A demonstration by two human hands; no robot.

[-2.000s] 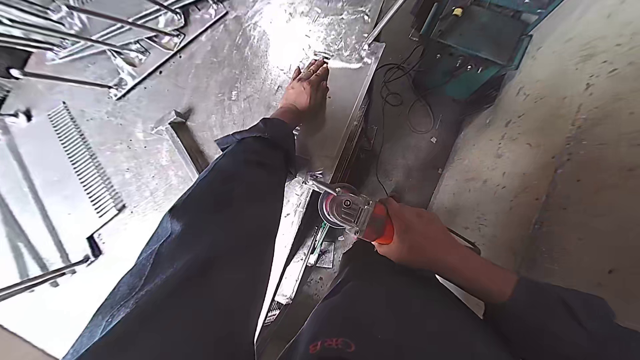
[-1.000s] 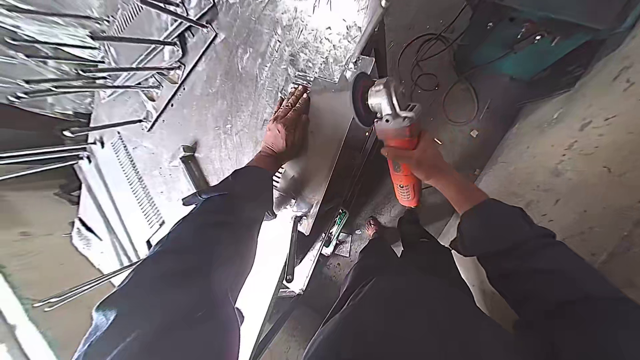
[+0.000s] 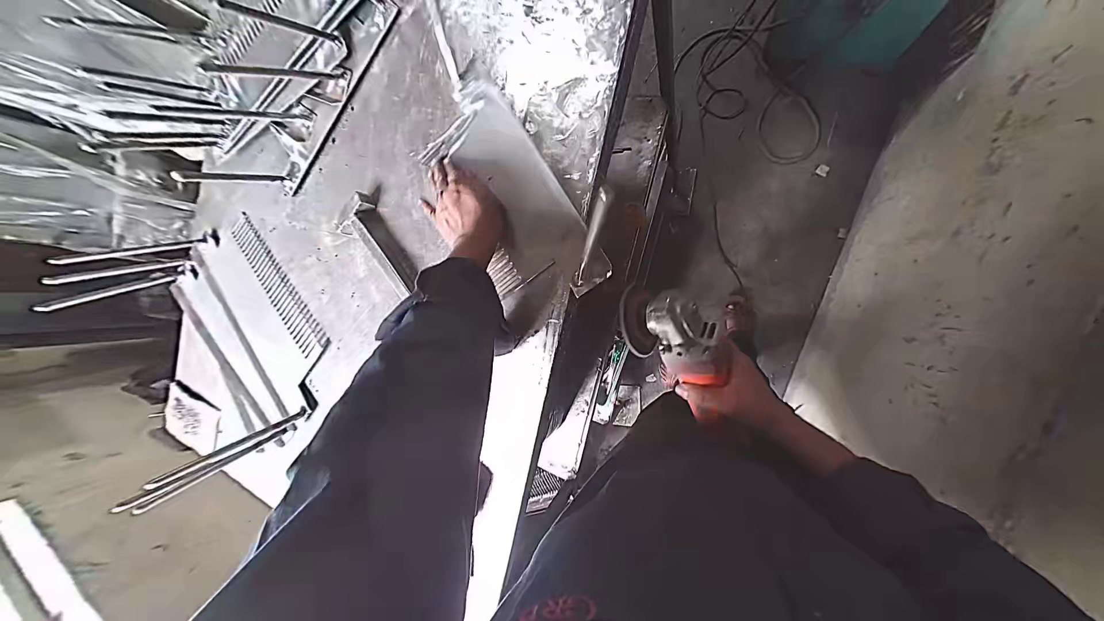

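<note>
My left hand [image 3: 466, 210] lies with spread fingers on the left edge of a flat metal plate [image 3: 517, 164], which sits at a slant on the metal worktable [image 3: 388, 103]. Off the table's right edge, my right hand [image 3: 733, 388] grips an orange and grey angle grinder [image 3: 690, 336]. The grinder's disc [image 3: 636, 321] points to the left, beside the table edge and apart from the plate. Whether the disc spins cannot be told. A short metal bar [image 3: 379, 246] lies left of my left forearm.
Several metal rods with frames [image 3: 285, 112] lie at the upper left. A comb-like toothed strip [image 3: 276, 280] is on the table, with more rods [image 3: 207, 466] jutting past its near edge. A coiled cable [image 3: 733, 78] lies on the floor at the right, near a teal object [image 3: 871, 30].
The plate now lies turned at a slant, with my left hand still on it. The grinder, raised beside the plate's edge one second ago, is now lower and nearer my body.
</note>
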